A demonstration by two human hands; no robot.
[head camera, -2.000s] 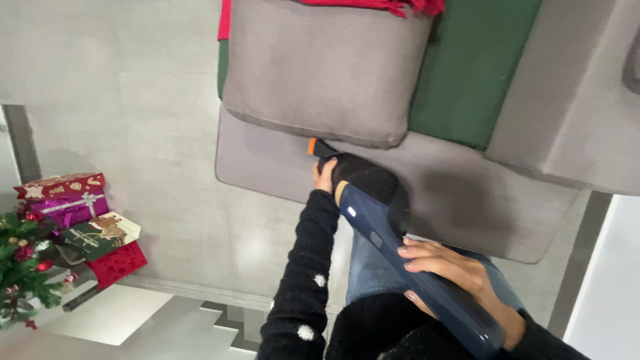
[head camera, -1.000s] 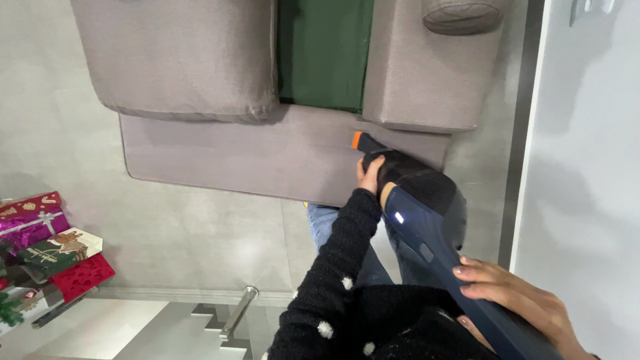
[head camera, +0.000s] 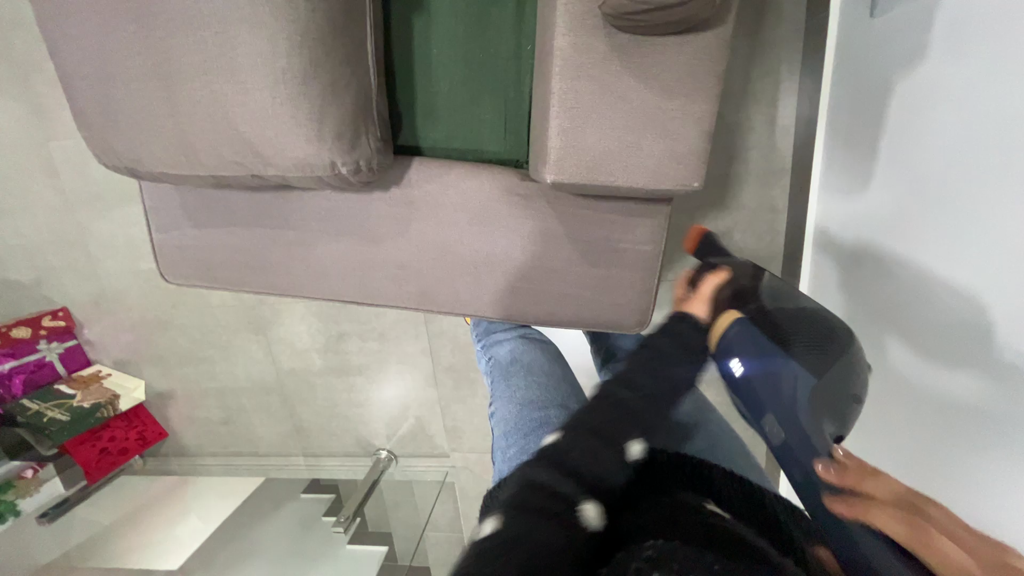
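Note:
A dark blue and black handheld vacuum cleaner [head camera: 776,384] with an orange-tipped nozzle and a lit indicator lies across the lower right. Near its nozzle end, my left hand [head camera: 704,294] grips the black front part, slightly blurred. My right hand [head camera: 904,508] is wrapped around the blue body at the lower right edge, its thumb side partly hidden. The orange tip points up and left, just off the right end of the grey sofa's front section [head camera: 416,248], apart from the fabric.
A large grey seat cushion [head camera: 224,88] and a grey armrest [head camera: 624,104] flank a green fabric base [head camera: 464,80]. A white wall [head camera: 920,264] runs along the right. Glass railing with a metal post [head camera: 364,492] borders stairs below; wrapped gifts [head camera: 76,400] stand at the left.
The vacuum, with both hands on it, has moved right along the front section, from beside the large cushion to past the section's right end. The view has shifted right.

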